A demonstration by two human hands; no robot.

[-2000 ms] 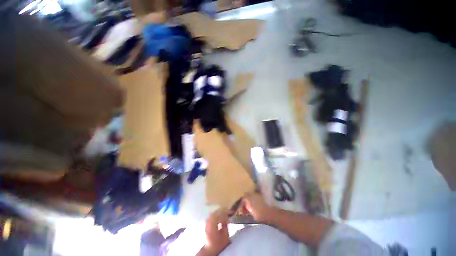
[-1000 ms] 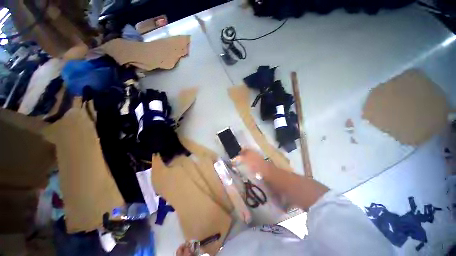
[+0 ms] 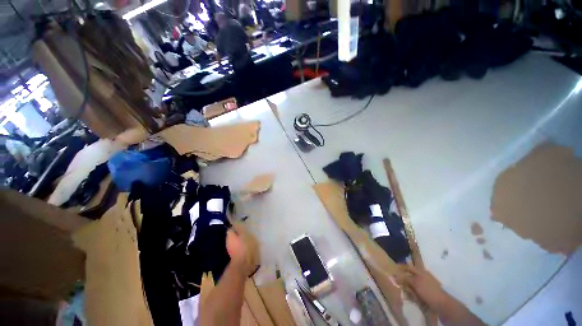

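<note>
My left hand is blurred at the right side of a black cloth bundle with white bands, over tan card. Whether it grips anything is unclear. My right hand has its fingers curled on the right edge of a long narrow card pattern, near its close end. A second black bundle with a white band lies beside that pattern. A larger card pattern lies at the left, and a wavy-edged one lies further back.
A smartphone lies between my hands, with partly visible shears below it. A wooden stick lies right of the second bundle. A corded tool is further back. A blue bag is left. A tan card piece is right. People stand behind.
The view has tilted up. My right hand has moved from beside the phone and shears to the narrow pattern. My left hand has moved up from the pattern stack's near end to the bundle.
</note>
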